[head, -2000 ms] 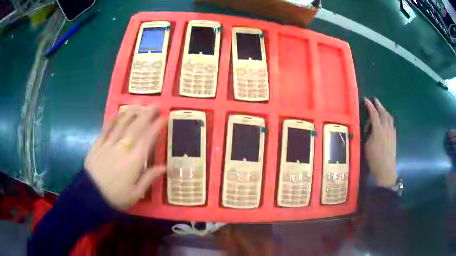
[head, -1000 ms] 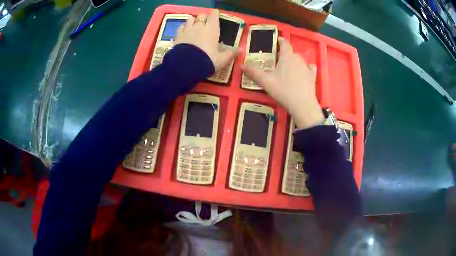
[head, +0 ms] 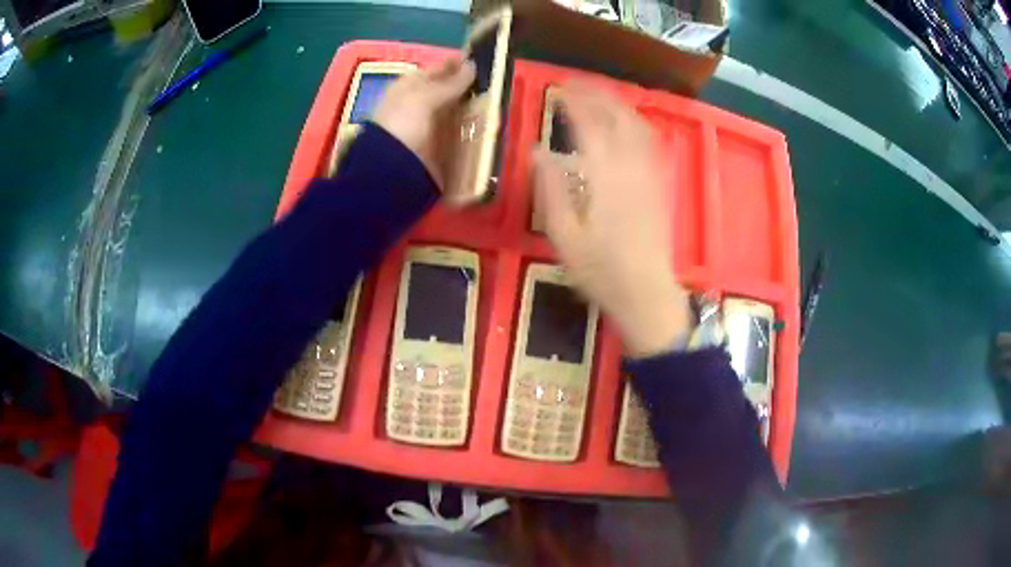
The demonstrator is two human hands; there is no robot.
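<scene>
My left hand [head: 427, 111] holds a gold keypad phone [head: 479, 122] tilted on edge above the back row of the red phone tray [head: 516, 233]. My right hand [head: 615, 199] is blurred over another gold phone [head: 562, 127] in the back row; its fingers hide part of that phone, and whether they grip it does not show. A phone with a lit blue screen [head: 373, 94] lies at the back left, partly behind my left hand. Front-row phones lie face up with dark screens, except a paler one [head: 751, 346] at the right. My sleeves cover parts of the outer ones.
A cardboard box [head: 621, 47] with loose pieces stands behind the tray. A blue pen [head: 205, 72] and a smartphone [head: 221, 13] lie at the back left. Clear tape [head: 105, 227] runs along the left bench. A black pen [head: 815, 290] lies right of the tray.
Both hands have come from the tray's sides to its back row. My left hand has lifted the second back-row phone out of its pocket since one second ago. The black pen shows beside the tray.
</scene>
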